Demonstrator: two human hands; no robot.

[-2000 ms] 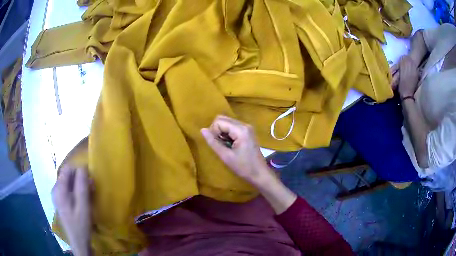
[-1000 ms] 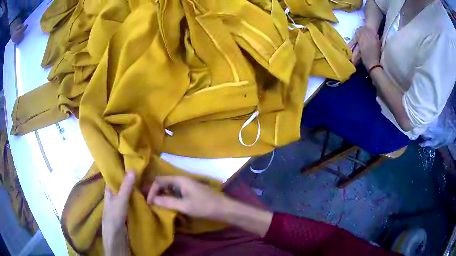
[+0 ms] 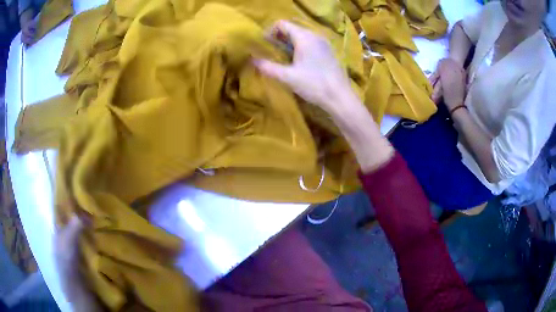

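The mustard-yellow garment lies bunched over the table, its left part raised and blurred, with one part hanging over the near left edge. My left hand is blurred at the lower left, at the outer edge of that hanging part, holding the cloth; its fingers are partly hidden. My right hand is above the garment's upper middle, thumb and forefinger apart, with a small dark tool, likely thread snips, mostly hidden in the palm. White loops hang at the garment's near edge.
The white tabletop shows nearest me. More yellow cloth is heaped behind and left. A person in a white top sits at the right, hands by the table edge. Another hand shows at the far left.
My right hand has moved up and forward, away from the near cloth. My left hand has moved left with the cloth. The garment's folds have shifted, showing more white table near me.
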